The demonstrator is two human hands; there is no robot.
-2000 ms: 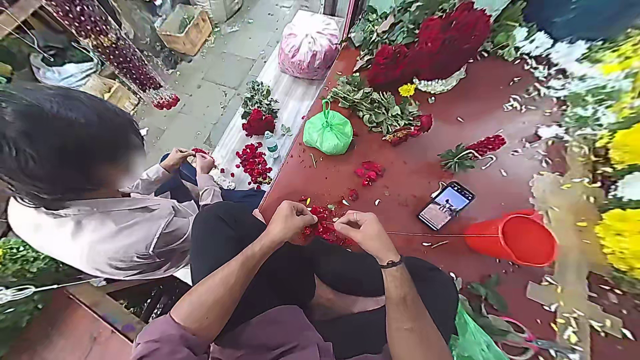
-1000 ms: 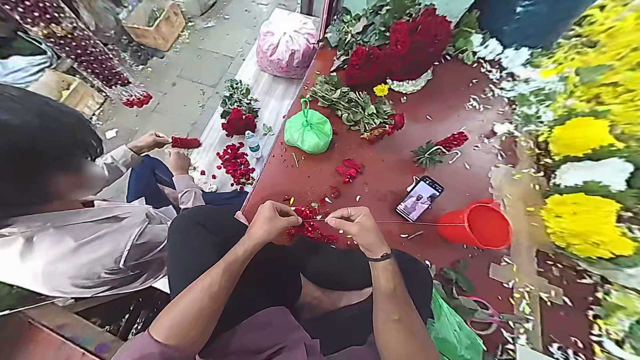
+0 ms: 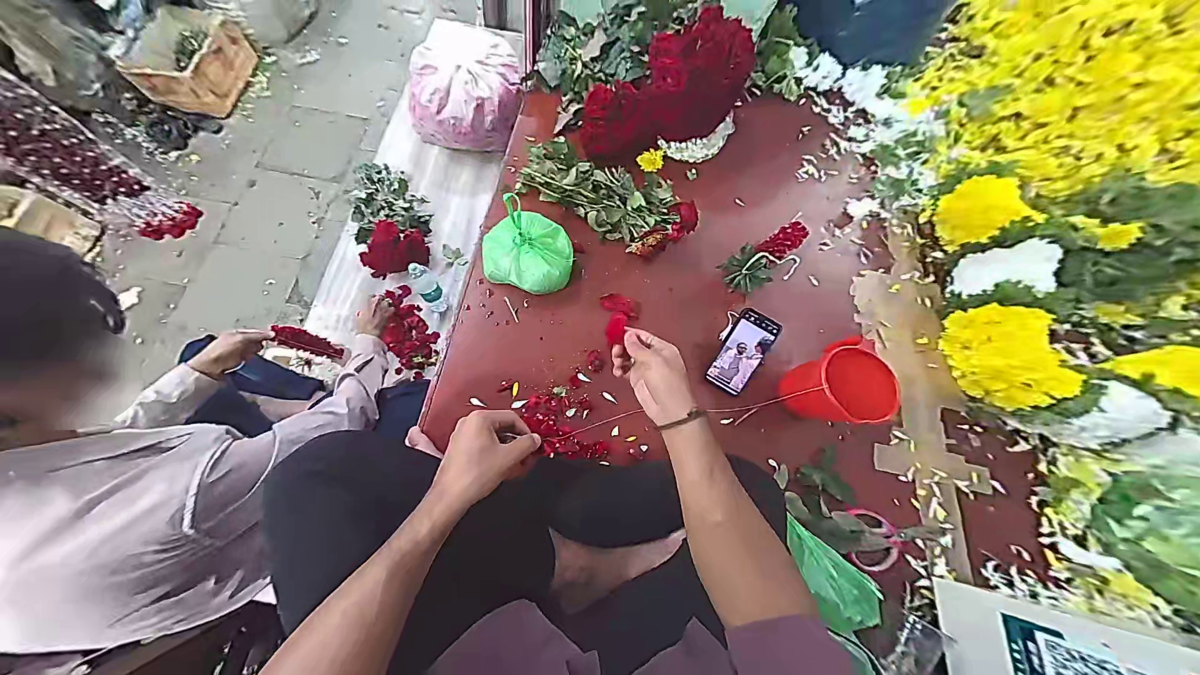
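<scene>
My left hand [image 3: 489, 452] pinches a thin red thread [image 3: 600, 424] over my lap, beside scattered red petals [image 3: 553, 412]. From its fingers the thread runs right, past my right wrist, to a red plastic cup [image 3: 848, 382] lying tilted on the red table. My right hand [image 3: 652, 370] is farther forward, its fingertips at a small group of red petals [image 3: 619, 317]; whether a petal is pinched between them is partly hidden. A smartphone [image 3: 743, 352] with a lit screen lies between that hand and the cup.
A green tied plastic bag [image 3: 528, 248], leafy stems [image 3: 600, 192] and red roses [image 3: 694, 80] occupy the table's far side. Yellow flowers [image 3: 1008, 356] line the right. Scissors [image 3: 872, 539] lie near my right knee. At left, a co-worker's hands [image 3: 230, 352] hold a red petal strand [image 3: 305, 341].
My right hand has moved forward, away from my left hand, to the small group of red petals. My left hand stays over my lap. The view has shifted somewhat.
</scene>
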